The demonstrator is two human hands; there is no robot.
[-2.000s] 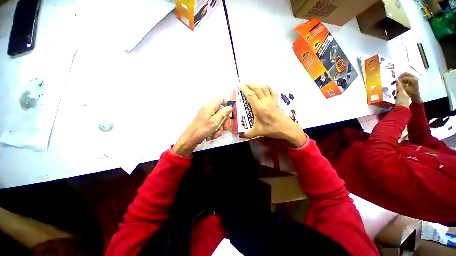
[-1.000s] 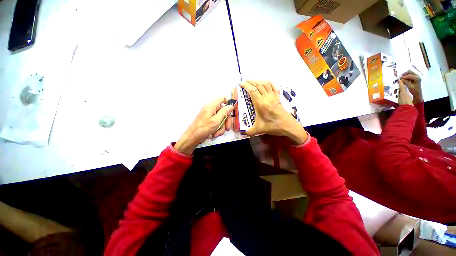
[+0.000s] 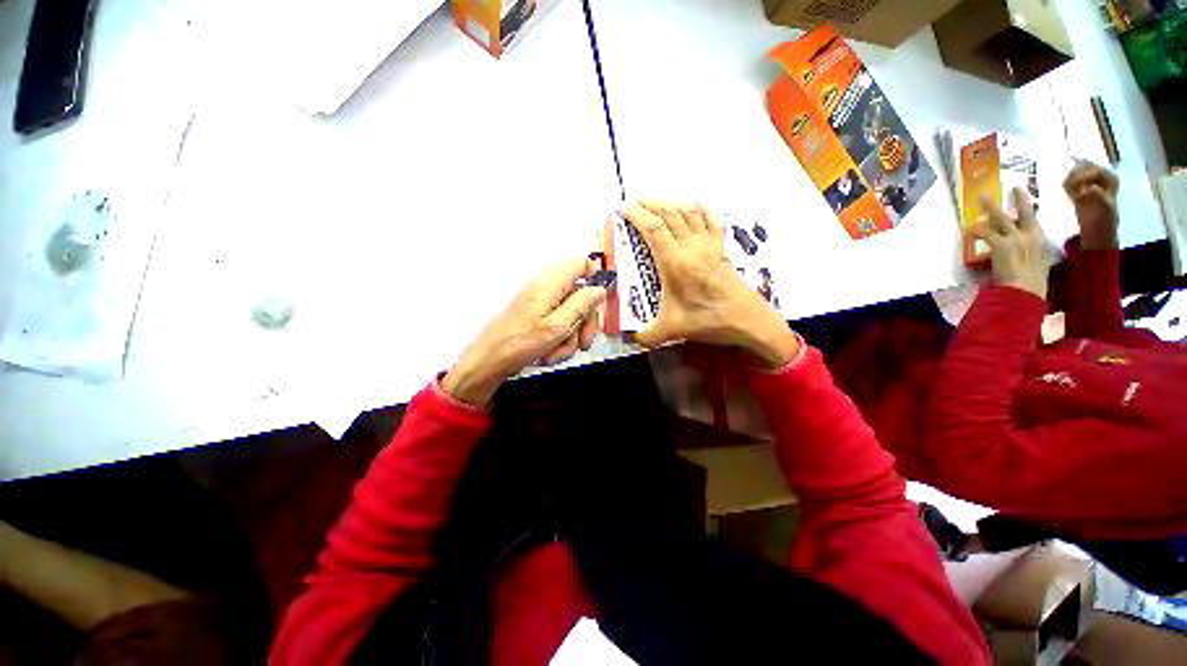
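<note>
A white, black and orange retail box (image 3: 637, 292) lies near the table's front edge, its orange narrow end facing left. My right hand (image 3: 696, 276) is spread over the top of the box and holds it. My left hand (image 3: 544, 319) is at the box's left end, with a small dark object (image 3: 601, 279) between its fingertips, against the orange end. I cannot tell exactly what the dark object is; the fingers hide most of it.
An orange and black box (image 3: 853, 130) lies at right. Another orange box (image 3: 496, 18) stands at the back. Brown cartons (image 3: 1001, 42) are at back right. A black phone (image 3: 55, 63) and a plastic bag (image 3: 91, 247) lie left. A coworker in red handles a box (image 3: 983, 182).
My left fingertips have shifted slightly at the box's orange end. My right hand stays on the box. The coworker's hands have moved apart, one now over their box. The view has shifted slightly.
</note>
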